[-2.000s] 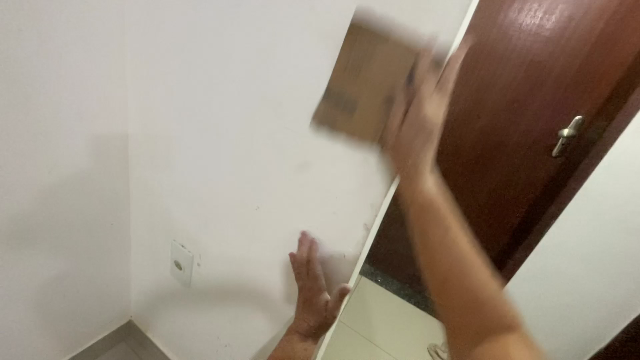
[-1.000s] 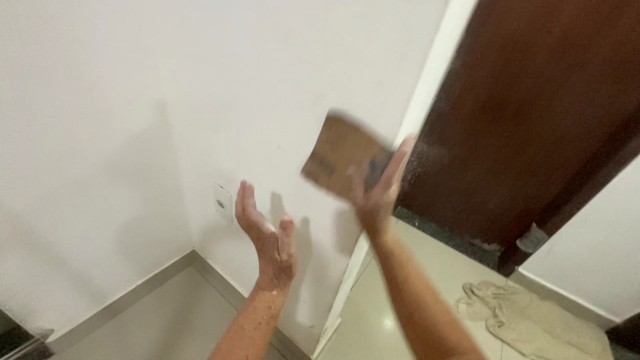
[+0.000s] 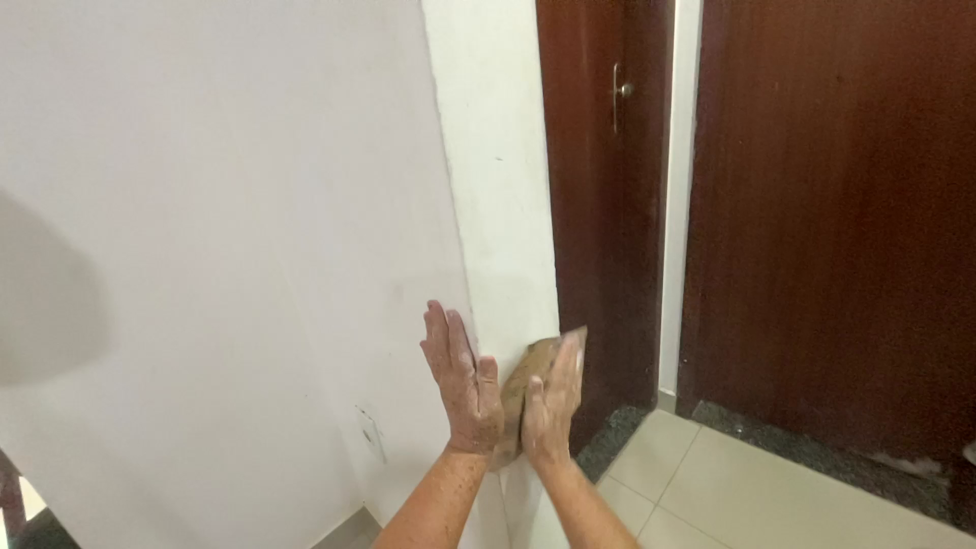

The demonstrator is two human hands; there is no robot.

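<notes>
My right hand (image 3: 553, 404) presses a brown sheet of what looks like sandpaper (image 3: 518, 385) against the narrow end face of a white wall (image 3: 496, 191). The sheet bends under the palm, and its upper corner sticks out past the fingertips toward the dark door. My left hand (image 3: 461, 374) is just to the left, fingers up and thumb apart, with its palm by the wall's corner edge; it holds nothing. Pale dust coats the fingers of both hands.
A wall outlet plate (image 3: 370, 433) is low on the left wall. Behind the wall end stands a reddish-brown door (image 3: 602, 229) with a metal handle (image 3: 624, 90); another brown door (image 3: 831, 213) is at the right. Dark stone sills edge the pale tiled floor (image 3: 732, 488).
The right hand and sheet have moved from the broad wall face to its narrow end face. The left hand is now close beside them. The view has shifted to the right.
</notes>
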